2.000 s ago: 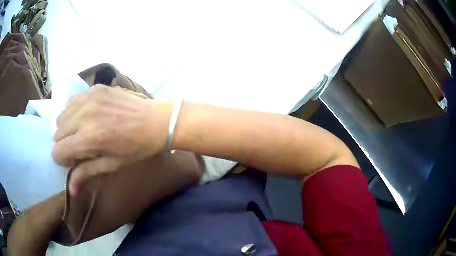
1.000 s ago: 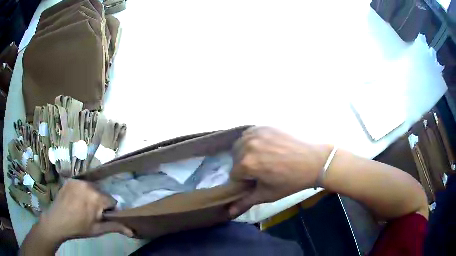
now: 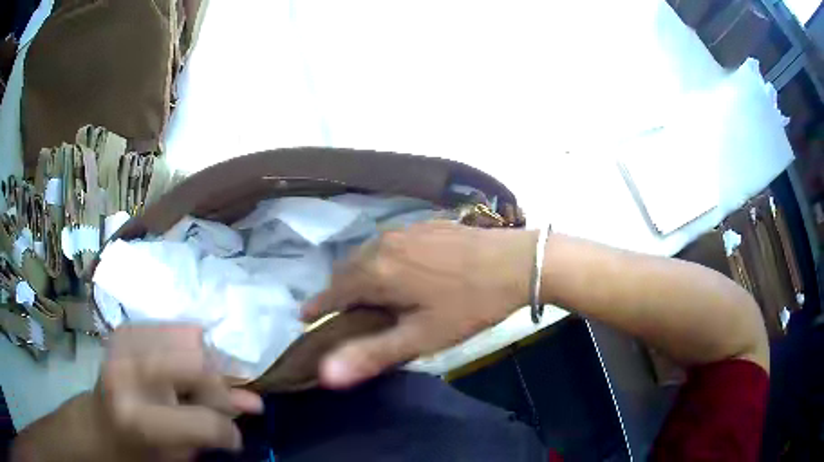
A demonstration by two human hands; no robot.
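A brown handbag (image 3: 361, 170) lies at the table's front edge against my body, its mouth wide open. Crumpled white tissue (image 3: 244, 280) fills it and bulges up at the left end. Gold metal shows at the mouth's right end. My right hand (image 3: 416, 289) lies over the bag's right half, fingers spread, fingertips at the tissue and thumb outside the near rim. My left hand (image 3: 167, 388) is blurred, with curled fingers, at the bag's near left rim. Whether it grips the rim is unclear.
Strap bundles (image 3: 108, 180) with white wraps are piled at the left. Unfilled brown bags (image 3: 95, 77) lie behind them. The white tissue stack (image 3: 434, 81) spans mid-table. A small white card stack (image 3: 673, 185) lies at the right. Filled bags (image 3: 768, 257) stand beside the table at the right.
The bag's mouth has opened wider and more tissue shows at its left end. My right hand has let go of the right rim and spread over the mouth. My left hand has moved right.
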